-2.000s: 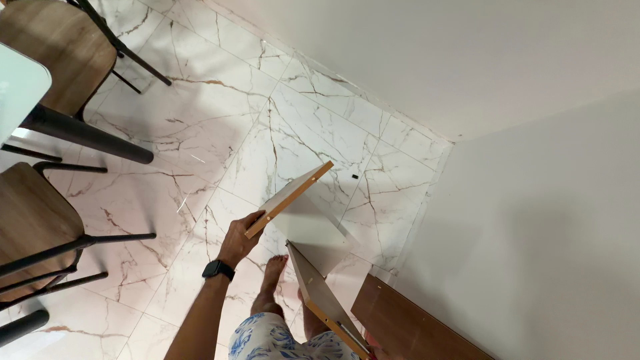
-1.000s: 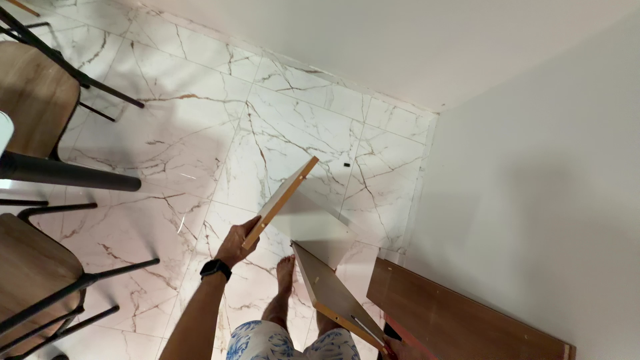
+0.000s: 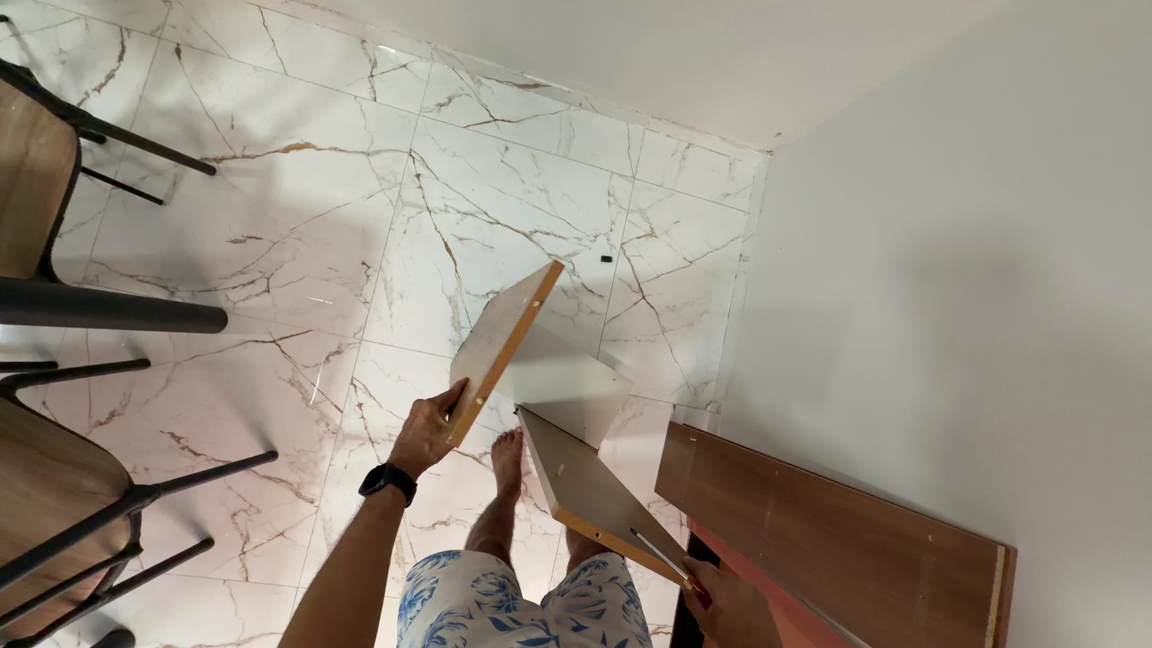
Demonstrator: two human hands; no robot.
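My left hand (image 3: 430, 432), below a dark wristwatch, grips the lower end of a pale board (image 3: 504, 337) with an orange-brown edge that shows small round dowels or holes. At the lower right, my right hand (image 3: 720, 598) holds a screwdriver (image 3: 661, 558) with a red handle; its shaft lies across a second board (image 3: 598, 504). That hand also seems to touch this board's lower corner, though its grip is partly hidden. Between the two boards, a white panel (image 3: 576, 382) shows lower down near the floor.
Brown wood panels (image 3: 828, 531) stand at the lower right by the wall (image 3: 945, 315). Chairs (image 3: 63, 486) with black legs and a thick black table leg (image 3: 117, 306) are at the left. A small black piece (image 3: 606, 259) lies on the marble-patterned floor. My bare foot (image 3: 507, 459) is below the boards.
The view has shifted, showing more of the brown panels at the right. Both hands still hold what they held, with the boards in much the same arrangement.
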